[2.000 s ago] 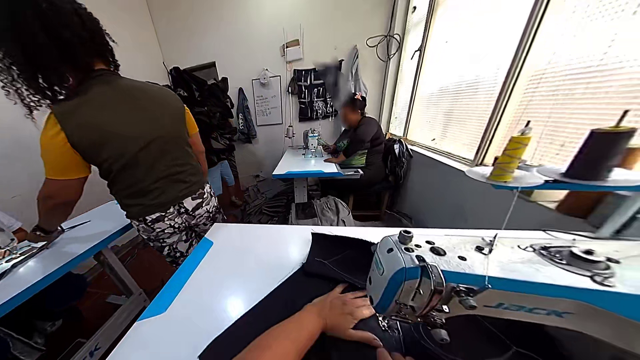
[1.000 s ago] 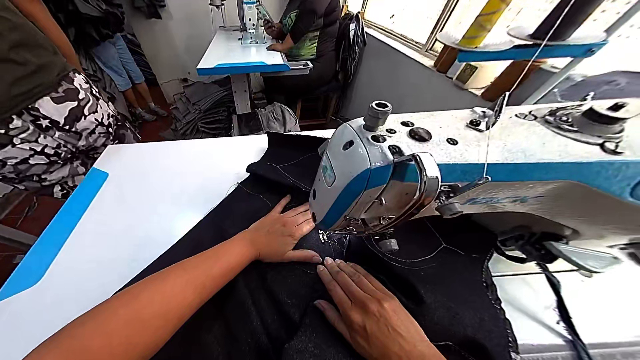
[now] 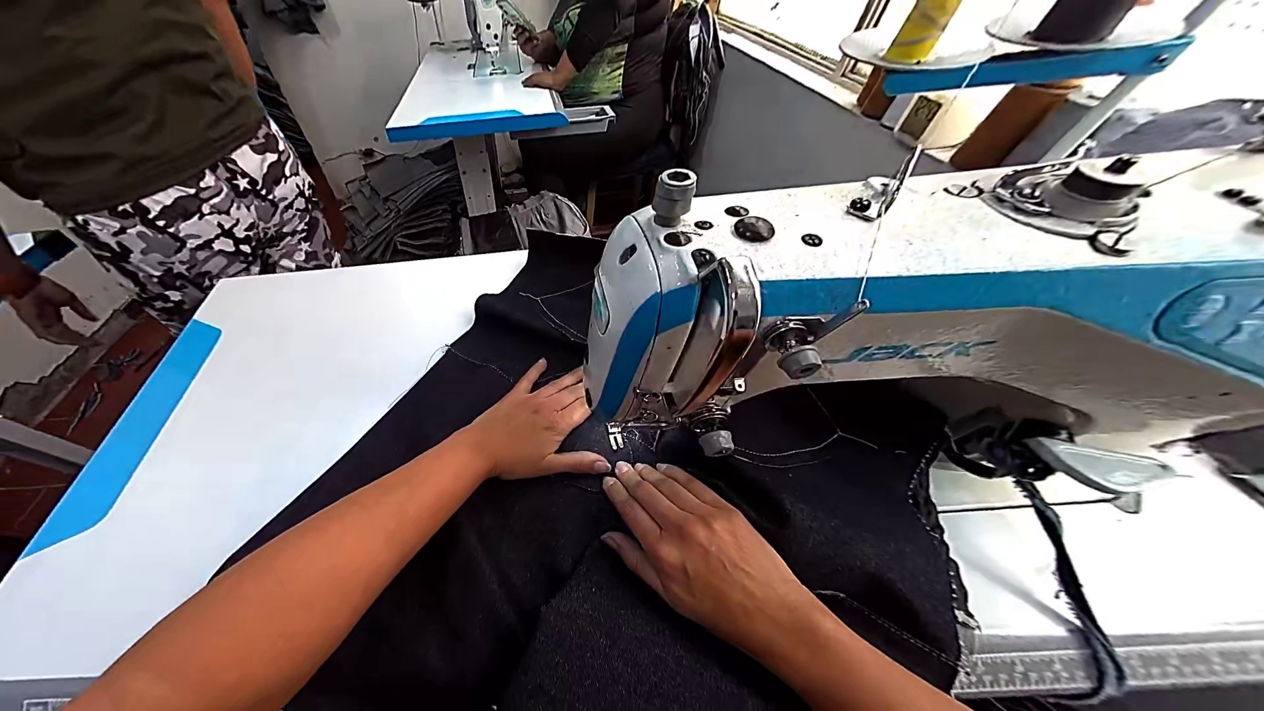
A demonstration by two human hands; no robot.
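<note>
Dark fabric with light stitched lines (image 3: 434, 573) lies over the bed of a Jack industrial sewing machine (image 3: 987, 296). My left hand (image 3: 533, 425) rests palm down on it, fingers spread, just left of the presser foot (image 3: 616, 435). Flat on the cloth in front of the foot lies my right hand (image 3: 691, 533), its fingers close together and their tips near my left thumb. Neither hand visibly pinches the cloth. The machine head hides the fingertips of my left hand in part. White thread runs down to the tension dial (image 3: 796, 346).
A white table with a blue edge (image 3: 158, 425) extends left. Beyond it stands a person in camouflage trousers (image 3: 217, 217). Another person sits at a second sewing table (image 3: 474, 123), near stacked dark cloth (image 3: 400, 207). Thread cones (image 3: 923, 30) stand upper right; a ruler (image 3: 1165, 660) lies lower right.
The view has tilted down and come closer since the oldest frame. My right hand, barely visible then, now lies fully in view on the cloth. The standing person's hand has come into view at left.
</note>
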